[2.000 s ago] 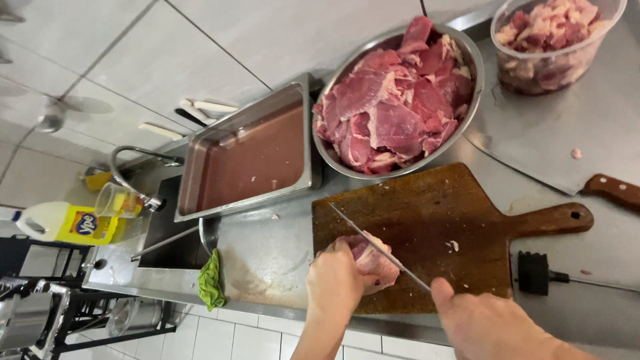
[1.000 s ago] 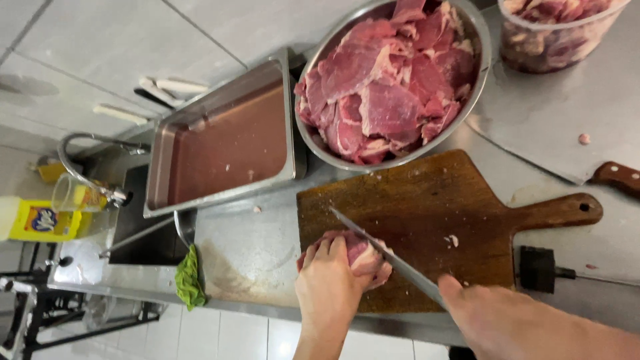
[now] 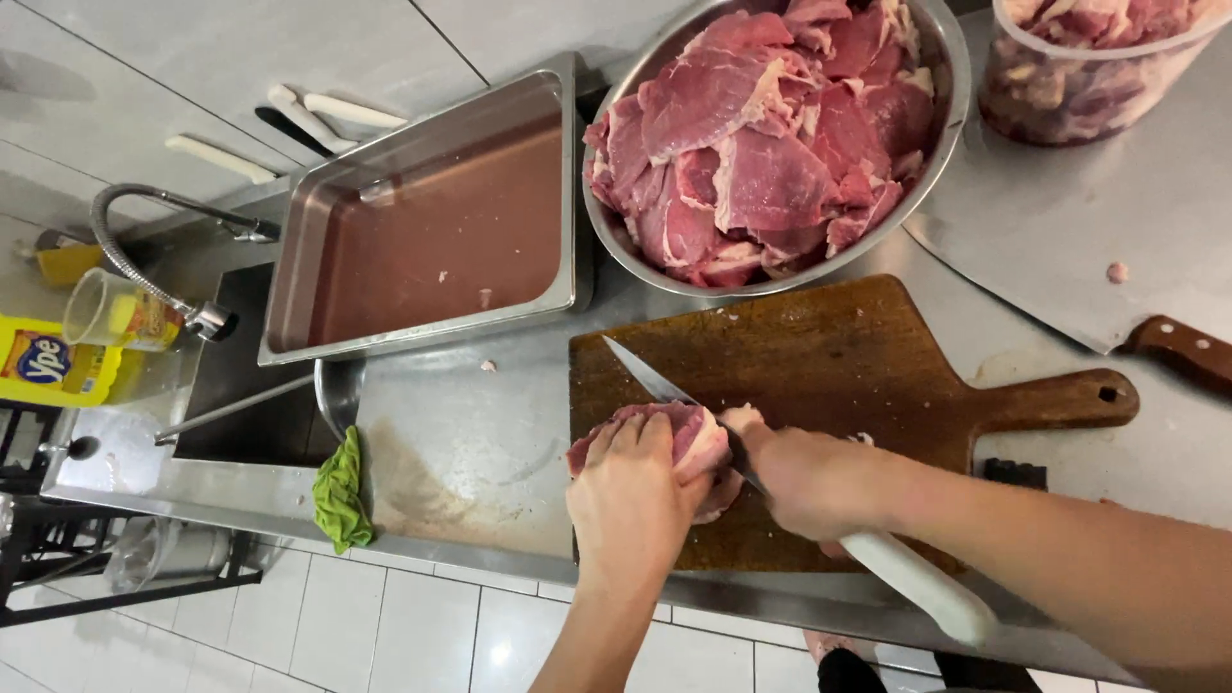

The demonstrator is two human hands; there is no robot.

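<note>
My left hand (image 3: 630, 486) presses a piece of raw meat (image 3: 701, 441) against the left part of a wooden cutting board (image 3: 818, 356). Just right of it, my right hand (image 3: 818, 481) is closed around a kitchen knife (image 3: 640, 371), near where blade and handle join. The white handle (image 3: 919, 587) sticks out below the hand. The blade lies along the right side of the meat, its tip pointing up and left over the board. Part of the blade is hidden by the meat and my fingers.
Behind the board stands a metal bowl (image 3: 948, 125) of sliced meat, beside a steel pan (image 3: 568, 192) of reddish liquid. A plastic tub (image 3: 1068, 101) of meat is at upper right. A large wooden-handled knife (image 3: 1179, 348) lies right of the board. A green cloth (image 3: 342, 496) hangs at the counter edge.
My right hand has moved closer to my left hand and the meat, and the knife's white handle now shows below it. My left hand stays on the meat. The view has shifted slightly.
</note>
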